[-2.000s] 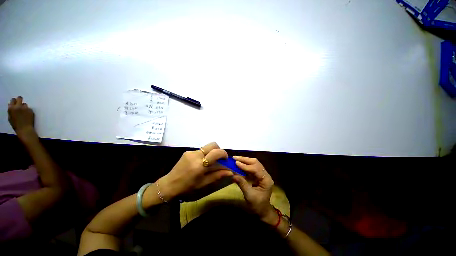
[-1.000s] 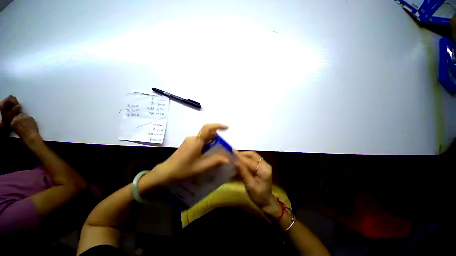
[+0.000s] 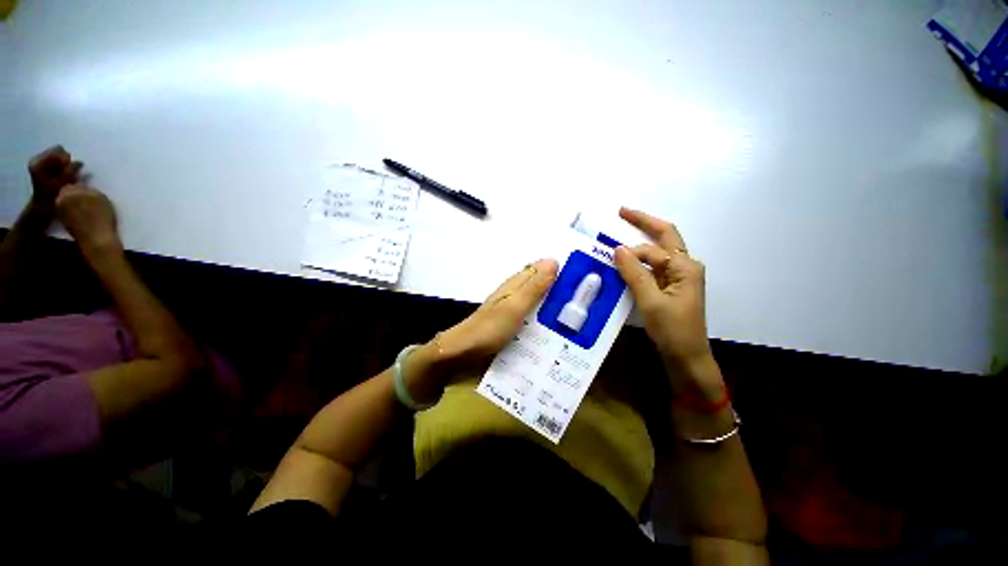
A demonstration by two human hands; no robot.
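A white and blue retail box (image 3: 558,359) is held tilted over my lap at the table's front edge. Its printed face shows a blue panel with a white car charger, small text and a barcode at the lower end. My left hand (image 3: 503,321) holds the box along its left side. My right hand (image 3: 665,290) holds its upper right side with thumb and fingers. A small flap sticks out at the top end near my right fingers. The inside of the box is hidden.
A paper with handwriting (image 3: 359,224) and a black pen (image 3: 436,186) lie on the white table (image 3: 619,111), left of the box. Blue and white boxes (image 3: 977,46) are at the far right corner. Another person's hands (image 3: 83,205) are at the left table edge.
The box has turned so its printed face shows, and both hands have moved right and up with it. The view has shifted and tilted slightly.
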